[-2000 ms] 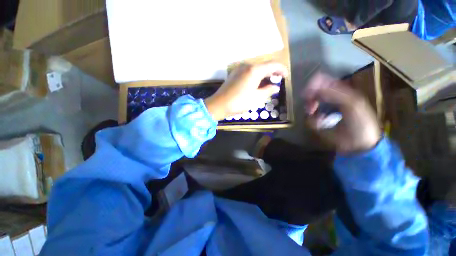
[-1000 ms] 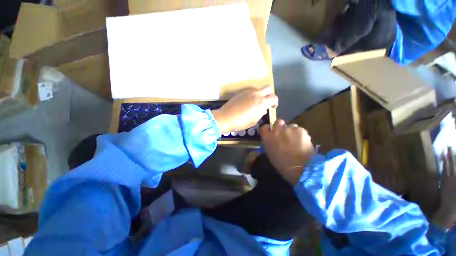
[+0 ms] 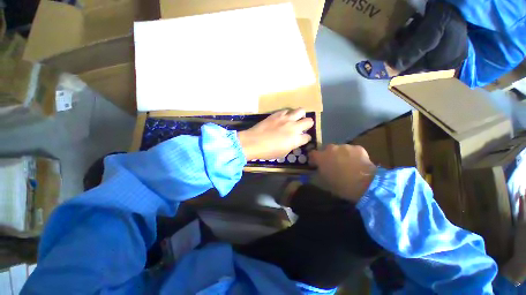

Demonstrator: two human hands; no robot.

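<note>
An open brown carton (image 3: 138,138) stands in front of me. Packed capacitors (image 3: 173,128) show along its near part, dark blue at the left, with pale round ends (image 3: 292,158) at the right. White separator sheets (image 3: 219,60) lie flat over the far part, on a brown cardboard layer (image 3: 288,102). My left hand (image 3: 280,135) is over the right part of the capacitors, fingers bent; whether it holds one is hidden. My right hand (image 3: 344,167) is at the carton's near right corner, fingers curled; its fingertips and anything in them are hidden.
Open cartons stand at the right (image 3: 450,109) and upper left (image 3: 92,34). A printed carton (image 3: 366,20) is at the back. A person in blue (image 3: 490,34) sits at upper right, with a sandalled foot (image 3: 374,70). A white sheet stack (image 3: 14,193) is at left.
My right hand has come from the right of the carton to its near right corner. My left hand has stayed over the capacitors. The view has shifted, and the cardboard under the sheets shows more.
</note>
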